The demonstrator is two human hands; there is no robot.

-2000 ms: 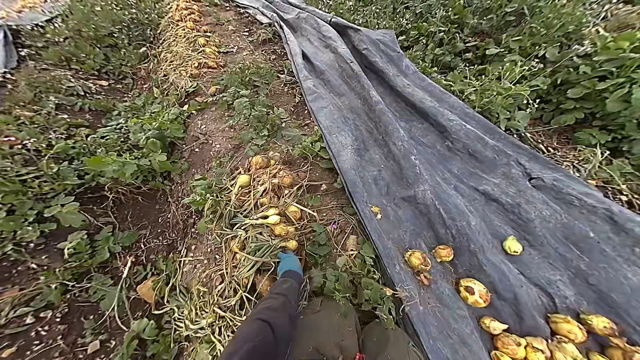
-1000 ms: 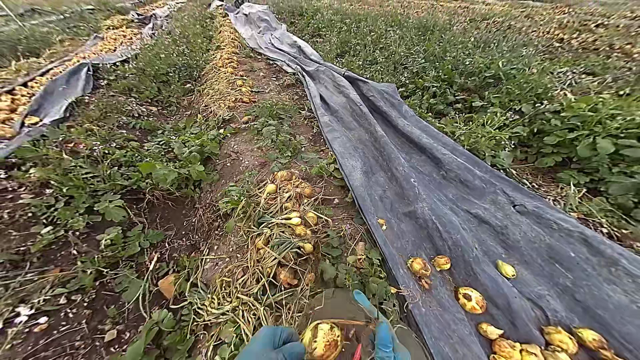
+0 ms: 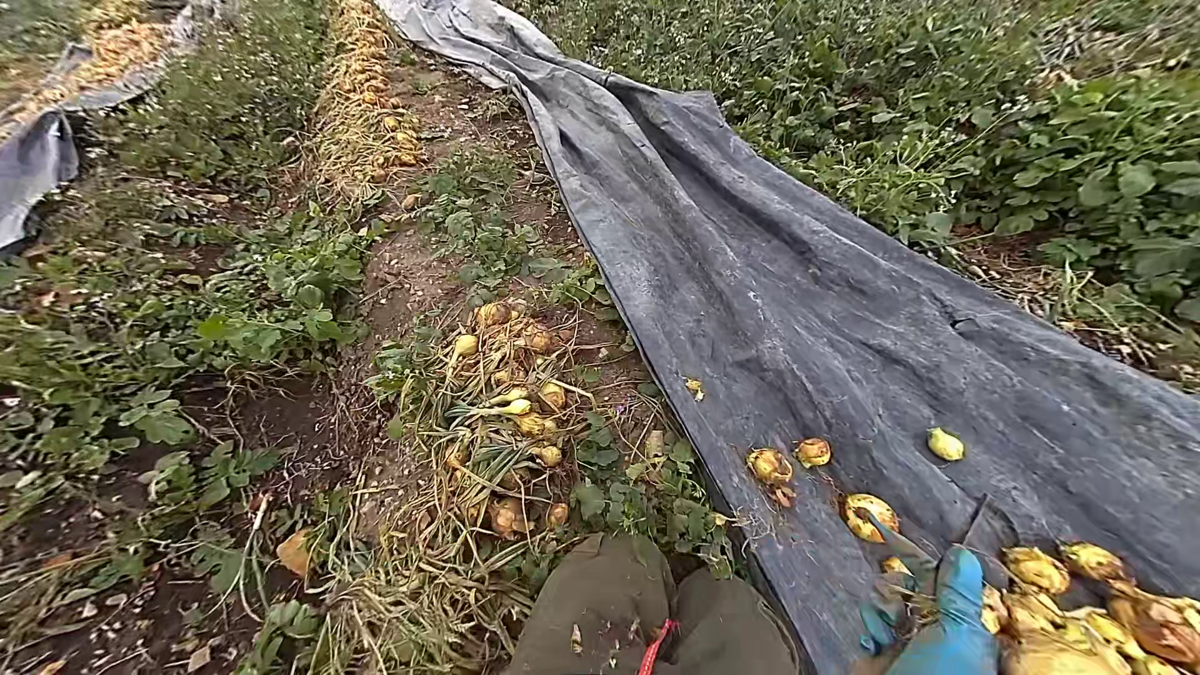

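Observation:
A blue-gloved hand, which looks like my right hand point(image 3: 952, 614), is low at the right, over the dark fabric sheet point(image 3: 712, 309) and beside a pile of yellow onions point(image 3: 1059, 623). Its fingers are blurred, and a thin dark blade-like piece point(image 3: 977, 517) shows just above it; its grip cannot be made out. My left hand is not seen. Loose onions point(image 3: 771, 466) with peeling or damaged skins lie on the sheet left of the pile, and a greenish one point(image 3: 945, 443) lies farther up. Onions with dried tops point(image 3: 511, 408) lie on the soil left of the sheet.
My knees point(image 3: 600, 600) in dark trousers are at the bottom centre, with a red strap or cord point(image 3: 658, 647) between them. A further row of onions point(image 3: 370, 103) runs off ahead. Weeds point(image 3: 272, 281) grow at left and right. Another sheet point(image 3: 37, 169) is at upper left.
A second ago both gloved hands were in front of my knees with an onion between them. Now one hand is over at the pile on the right and that onion is gone from my lap.

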